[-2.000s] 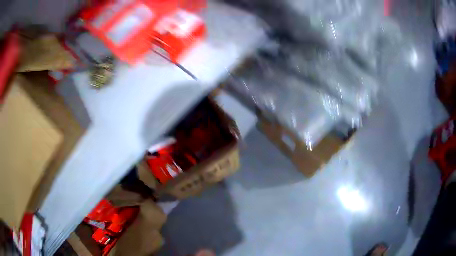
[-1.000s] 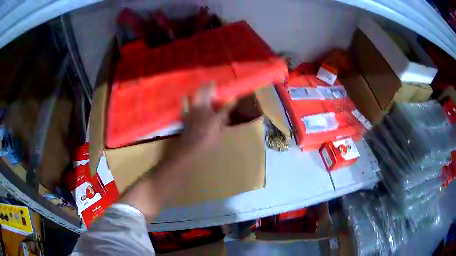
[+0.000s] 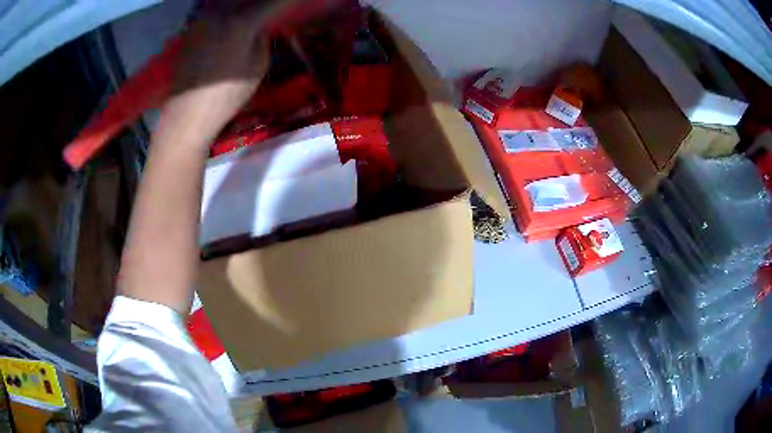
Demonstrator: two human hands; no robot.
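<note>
An open brown carton (image 3: 339, 287) stands on a white shelf. Inside lie a white flat box or panel (image 3: 279, 194) and red boxes (image 3: 364, 139). My left hand (image 3: 222, 59), bare with a white sleeve, reaches over the carton's left side at the top and grips a red flat box (image 3: 127, 114). The red flat box is tilted up, seen nearly edge-on and blurred; its lower end points down left. My fingers are dark and partly hidden. My right hand is not in view.
Right of the carton lie a larger red flat box (image 3: 542, 173) with clear packets and small red boxes (image 3: 590, 247). Another open carton (image 3: 635, 110) stands behind. Stacked clear plastic trays (image 3: 711, 254) are at right. Red items sit below the shelf (image 3: 432, 359).
My left hand has moved up and left with the red flat box, tilting it off the carton. The white panel and red boxes inside now show.
</note>
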